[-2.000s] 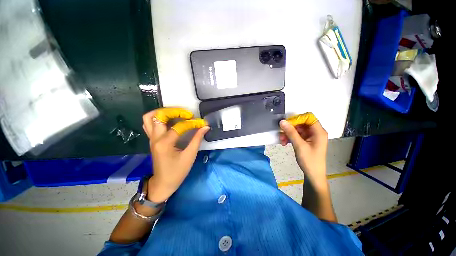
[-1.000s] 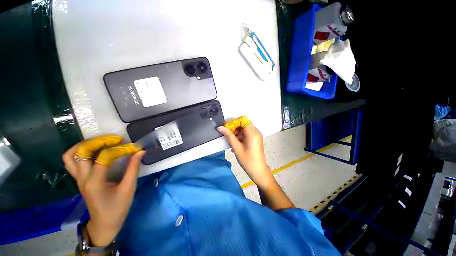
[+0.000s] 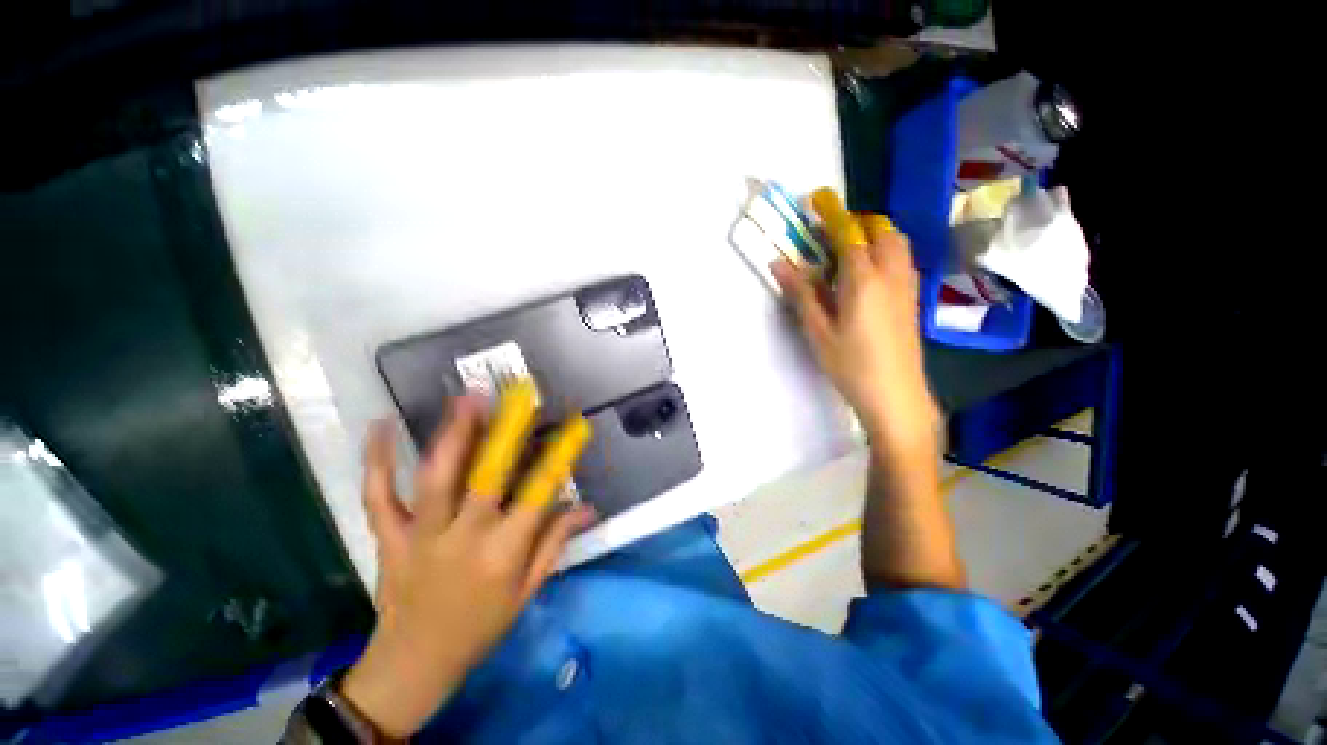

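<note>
Two dark smartphones lie back up, side by side on the white mat. The rear phone shows its camera end and part of a white label. The front phone is partly hidden. My left hand, fingers spread and yellow cots on two of them, is blurred over the phones' left part; contact cannot be told. My right hand is at the small white piece with a blue stripe, thumb and yellow-cotted fingers around its right end. Whether they are closed on it cannot be told. No clear film can be made out.
The white mat lies on the dark green bench. A blue bin at the right holds a metal-capped bottle, white tissue and scraps. A translucent sheet stack is at the left edge. A blue stool or frame stands below the bench at right.
My right hand has left the front phone's camera end and moved right and back to the striped piece. My left hand has moved from the phone's left end over both phones. The view has shifted.
</note>
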